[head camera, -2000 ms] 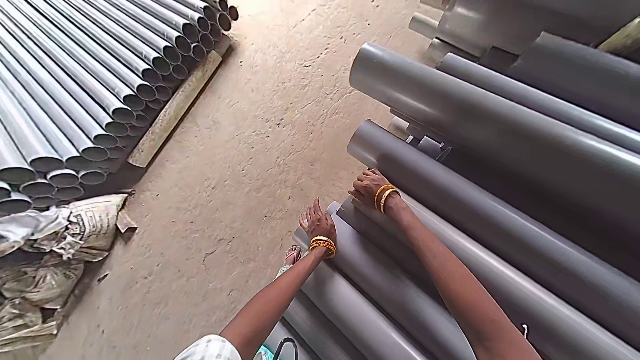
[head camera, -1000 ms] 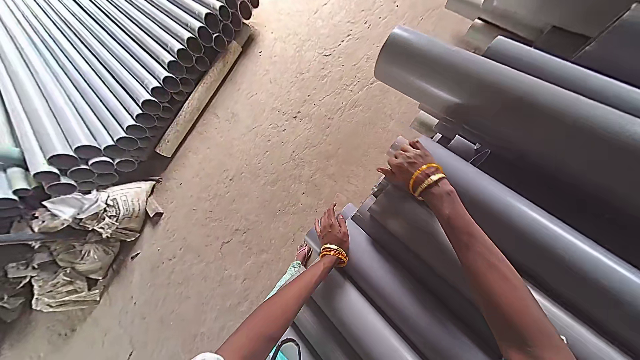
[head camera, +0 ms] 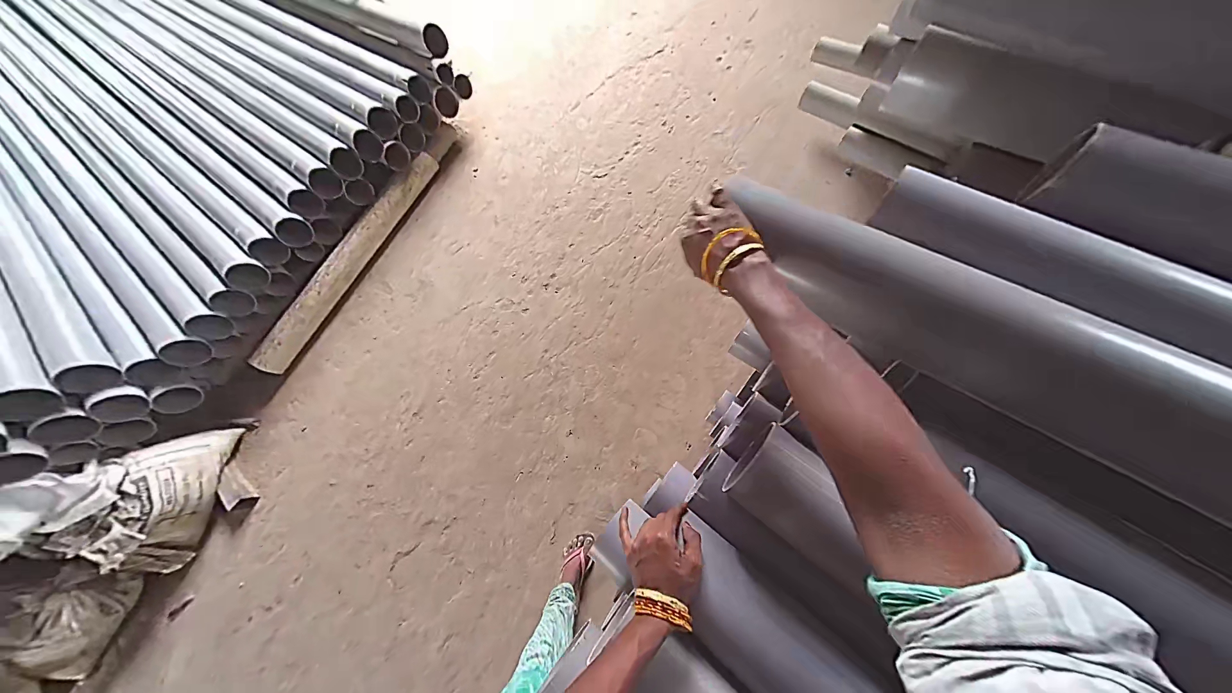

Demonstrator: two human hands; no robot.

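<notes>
Grey plastic pipes lie side by side on the right, their ends toward the middle of the floor. My right hand (head camera: 717, 236), with yellow bangles at the wrist, is on the near end of a large grey pipe (head camera: 972, 308); its fingers curl at the rim, partly hidden. Lower down, my left hand (head camera: 664, 553) rests with fingers spread on the end of another grey pipe (head camera: 760, 597). Between the hands are the open ends of a wide pipe (head camera: 799, 481) and several smaller ones.
A stack of grey pipes (head camera: 192, 192) fills the upper left, with a long beam (head camera: 356, 260) by its ends. Worn sacks (head camera: 164, 500) lie below it. More pipes (head camera: 1049, 96) are at the upper right. A bare concrete floor (head camera: 462, 366) runs between. My sandalled foot (head camera: 577, 558) shows low centre.
My right hand has moved up and away from my left, from a lower pipe to the end of the large pipe. My left hand still rests on the lower pipes.
</notes>
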